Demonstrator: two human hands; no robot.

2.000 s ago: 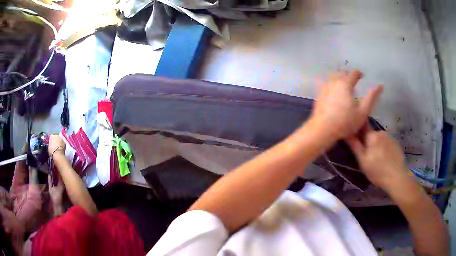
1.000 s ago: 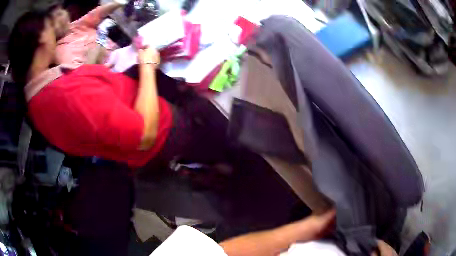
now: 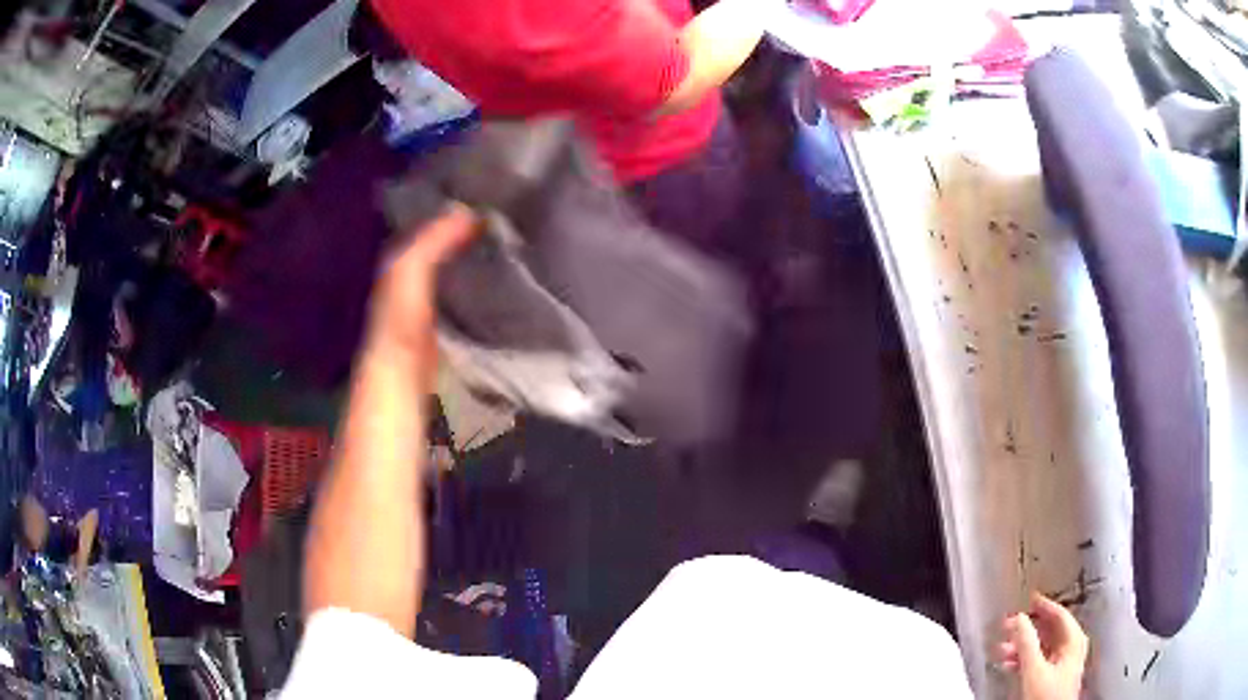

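Observation:
My left hand (image 3: 435,253) is stretched out to the left, blurred, at the upper edge of the grey-and-white garment (image 3: 616,301). The garment hangs in the air away from the table, its dark grey and pale panels blurred by motion. The fingers are partly hidden, but the cloth appears held in them. My right hand (image 3: 1047,650) is at the lower right over the table's front edge, fingers curled apart, with nothing in it. The sleeve board (image 3: 1129,342) stands bare on the table, its padded purple-grey cover showing.
The stained pale table (image 3: 979,342) runs along the right. A person in a red shirt (image 3: 548,55) stands close beyond the garment. Pink-red panels (image 3: 958,62) and a lime-green strip (image 3: 897,107) lie at the table's far end. A red basket (image 3: 290,465) and cloth are at left.
The garment has come off the sleeve board and moved left with my left hand. My right hand has let go of it. The view has turned left, towards the floor area.

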